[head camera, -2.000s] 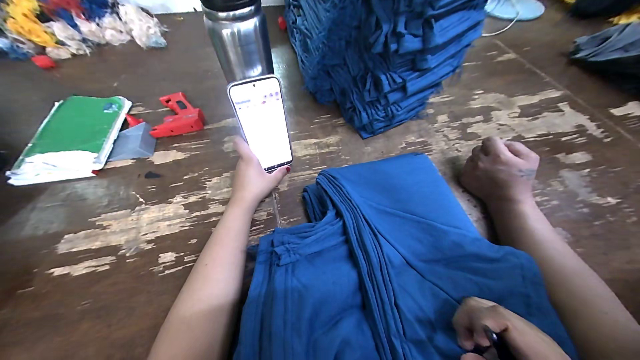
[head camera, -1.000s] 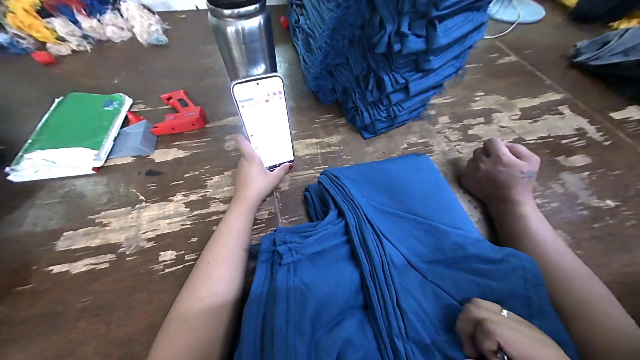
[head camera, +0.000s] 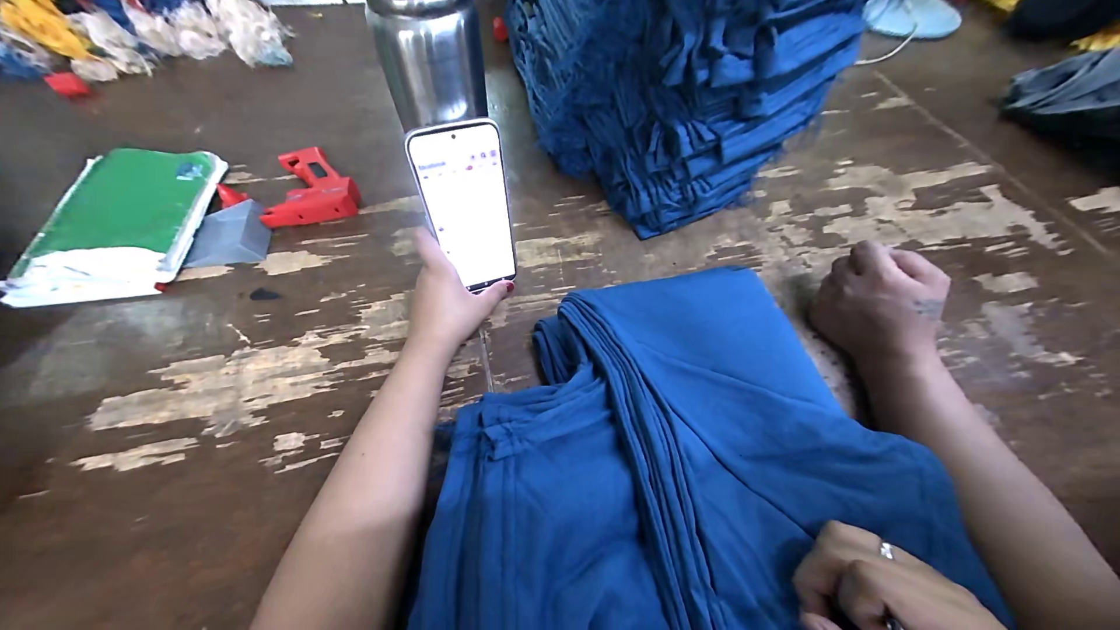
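My left hand (head camera: 451, 293) holds a smartphone (head camera: 464, 206) with a lit screen upright above the table, left of the folded blue cloth (head camera: 700, 324). My right hand (head camera: 884, 577), with a ring on one finger, rests on the cloth's lower right part. Its fingers are curled around a small dark object (head camera: 891, 619), mostly hidden and cut off by the frame edge. The cloth lies in several layers, its folds running down the middle. Behind it stands a tall stack of blue fabric pieces (head camera: 700, 114).
Another person's fist (head camera: 879, 302) rests right of the cloth. A steel bottle (head camera: 433, 66) stands behind the phone. At left lie a green book (head camera: 122, 206), a grey block (head camera: 229, 234) and a red plastic tool (head camera: 315, 192). Fabric scraps (head camera: 157, 31) lie at the back left on the worn wooden table (head camera: 219, 385).
The fingers of my right hand have shifted on the cloth, and the dark object shows less than two seconds ago. The phone's screen shows different content. The fist at the right has stayed in place.
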